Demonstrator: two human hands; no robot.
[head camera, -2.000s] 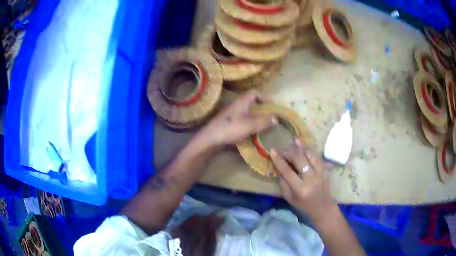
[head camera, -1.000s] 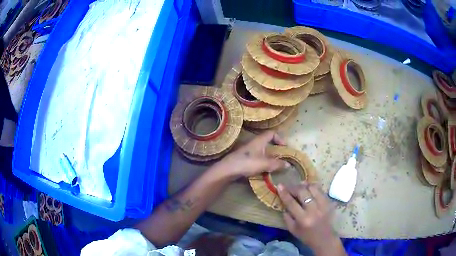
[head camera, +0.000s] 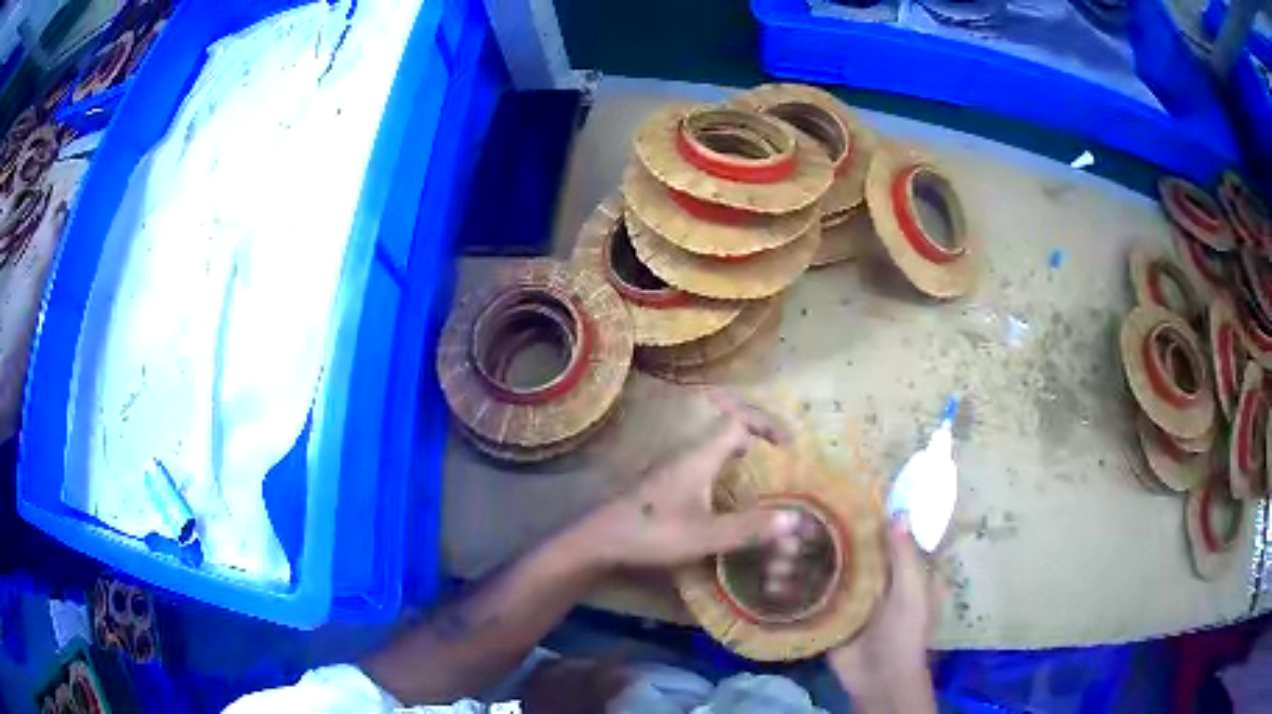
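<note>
A tan woven ring (head camera: 854, 495) with a red collar is at the table's front edge, facing up, more of its face showing. My left hand (head camera: 684, 509) holds it from the left, its blurred fingertips over the centre hole. My right hand (head camera: 893, 614) is blurred at the ring's right edge, a fingertip by the lower end of the white bottle (head camera: 926, 491); whether it grips either cannot be told. The bottle lies with its blue tip pointing away from me.
Stacked rings (head camera: 725, 230) stand behind my left hand, with another ring stack (head camera: 467, 366) at left and a tilted ring (head camera: 893, 251). A heap of rings (head camera: 1169, 377) is at far right. A blue tray (head camera: 366, 349) with a white liner is at left; another blue crate (head camera: 963, 77) is behind.
The held ring has turned and shows its full collar. My right hand has moved from the ring's inner edge to its right side, near the bottle. The view has shifted a little.
</note>
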